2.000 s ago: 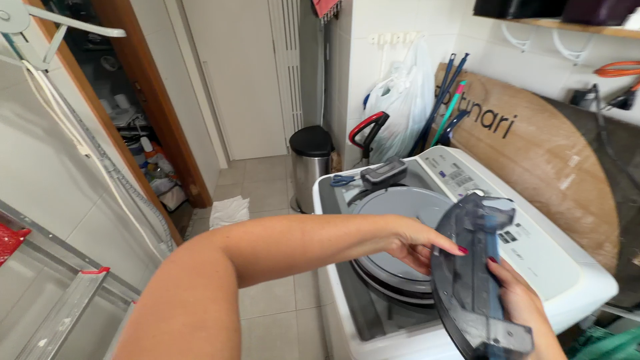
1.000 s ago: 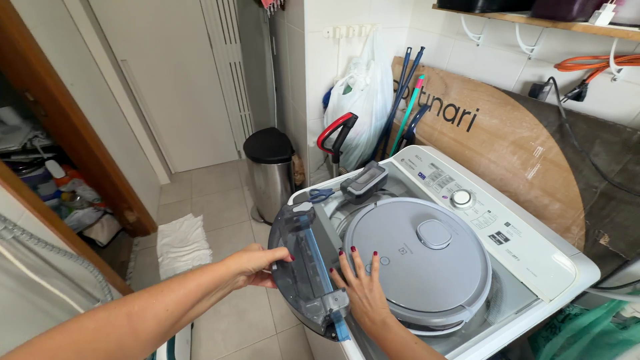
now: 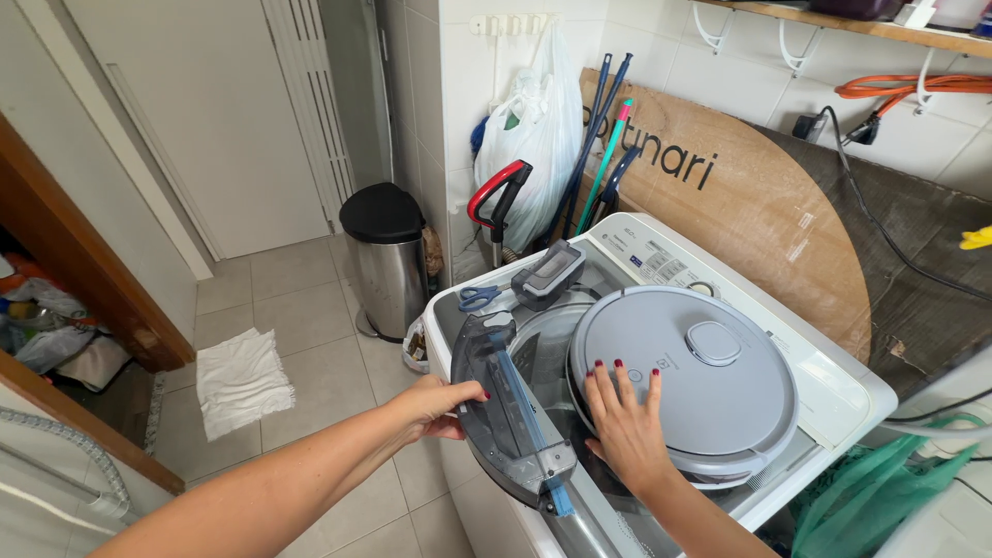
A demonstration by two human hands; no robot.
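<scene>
My left hand [image 3: 438, 407] grips the curved outer edge of a dark translucent robot-vacuum tank [image 3: 496, 418] with a blue strip, held over the front left of the washing machine's lid. My right hand [image 3: 629, 415] lies with spread fingers on the top of a round grey robot vacuum cleaner [image 3: 697, 387], which rests on the lid of the top-loading washing machine [image 3: 821, 372]. Behind the tank, blue-handled scissors [image 3: 478, 297] and a small grey plastic container with a clear window [image 3: 549, 273] lie at the lid's back left corner.
A steel pedal bin [image 3: 391, 271] stands left of the washer, with a white cloth [image 3: 242, 380] on the tiled floor. Behind the machine are a red-and-black handle [image 3: 500, 194], a white plastic bag [image 3: 535, 139], poles and cardboard [image 3: 759, 209]. A green bag [image 3: 860, 496] is at the right.
Since two seconds ago, the tank has moved left off the robot vacuum. My right hand has left the tank and lies on the vacuum's top; my left hand still holds the tank. The view has shifted.
</scene>
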